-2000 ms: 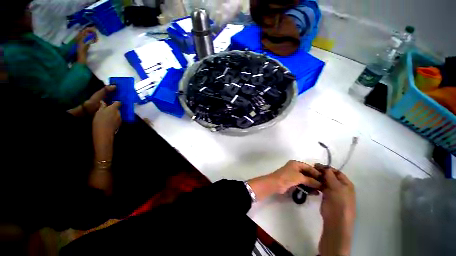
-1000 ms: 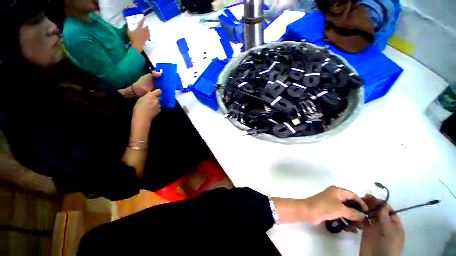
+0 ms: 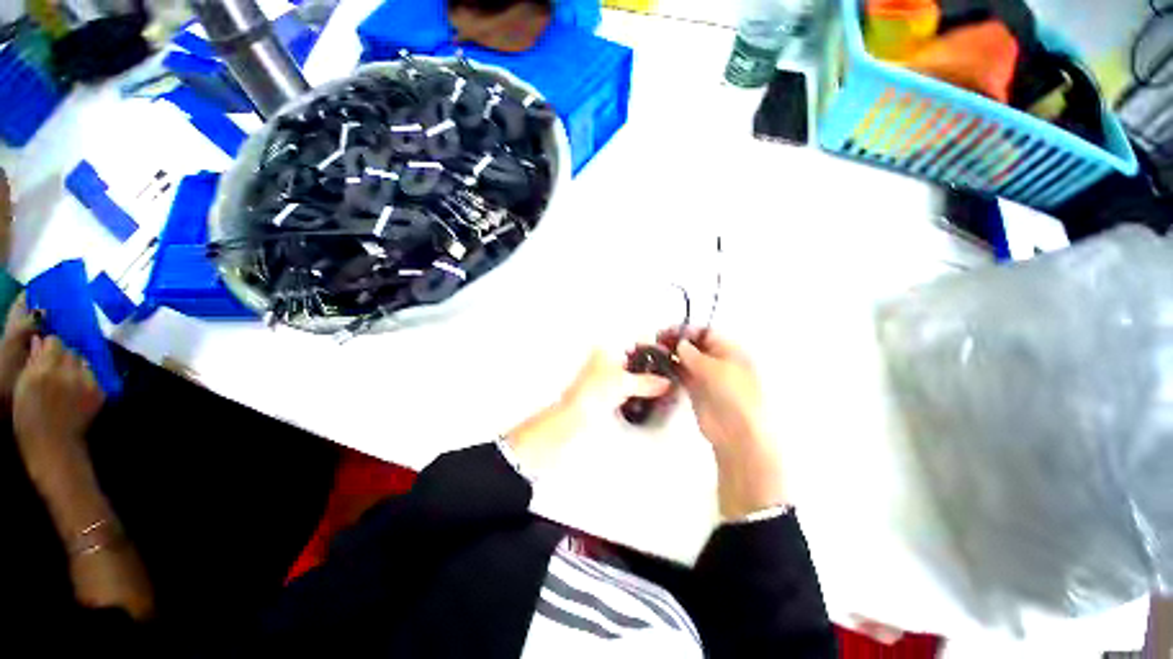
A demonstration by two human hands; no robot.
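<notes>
A black coiled cable (image 3: 651,364) is held between my two hands above the white tabletop, with two thin ends sticking up and away from me. My left hand (image 3: 594,393) grips the coil from the left side. My right hand (image 3: 720,380) holds the cable at the base of the two ends, fingers close to my left fingers. The coil is partly hidden by my fingers. A round grey-white tub (image 3: 562,180) at the upper left is heaped with black coiled cables (image 3: 386,193) that have white bands.
A translucent plastic bag (image 3: 1029,412) lies at right. A light-blue basket (image 3: 958,129) with orange and black items, a bottle (image 3: 759,45) and a black phone-like object (image 3: 781,106) stand at the back. A neighbour's hands (image 3: 52,386) hold blue packaging at left. A steel flask (image 3: 251,54) is behind the tub.
The view has swung right, so the tub sits further left and the basket and bag show more. Both hands still hold the coil, its two ends now pointing more upward in the picture.
</notes>
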